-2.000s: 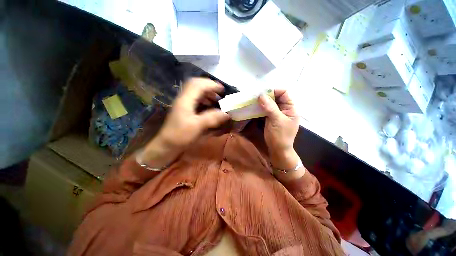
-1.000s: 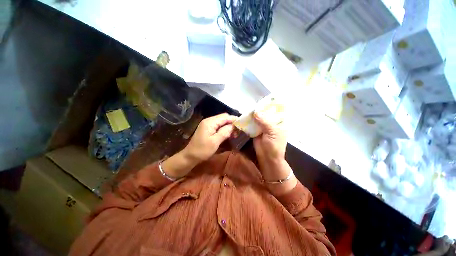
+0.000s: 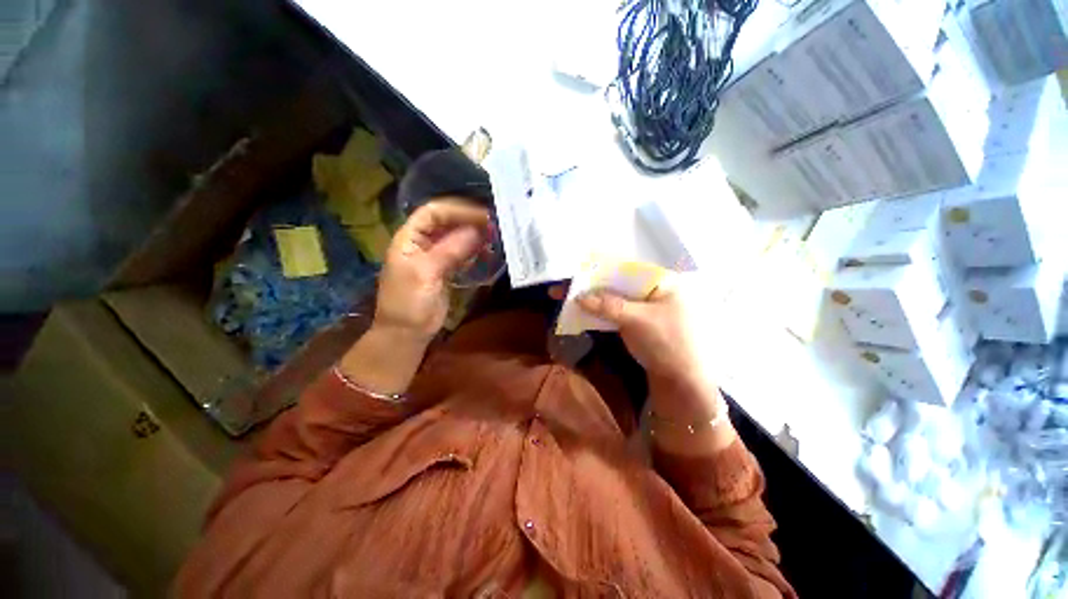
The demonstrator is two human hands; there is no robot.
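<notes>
My right hand (image 3: pixel 650 322) pinches a small pale yellow-edged card (image 3: pixel 603 290) over the table's front edge. My left hand (image 3: pixel 436 263) is raised to the left of the card, beside the table edge, with fingers curled; whether it holds something small cannot be told. A white retail box (image 3: pixel 527 220) with fine print stands at the table edge between my hands. An open white box base (image 3: pixel 665 234) lies just behind the card. A tangled bundle of black cables (image 3: pixel 673 82) lies farther back.
White retail boxes (image 3: pixel 873 152) are stacked at the rear and right. White rounded pieces in clear bags (image 3: pixel 925 462) lie at the right. Below left, a brown carton (image 3: pixel 117 433) holds a bluish bag (image 3: pixel 275 298) and yellow scraps (image 3: pixel 351 176). The dark table edge runs diagonally.
My left hand has moved away from the card to the left, while my right hand keeps it. The view has shifted, so the cables and boxes appear farther right and lower.
</notes>
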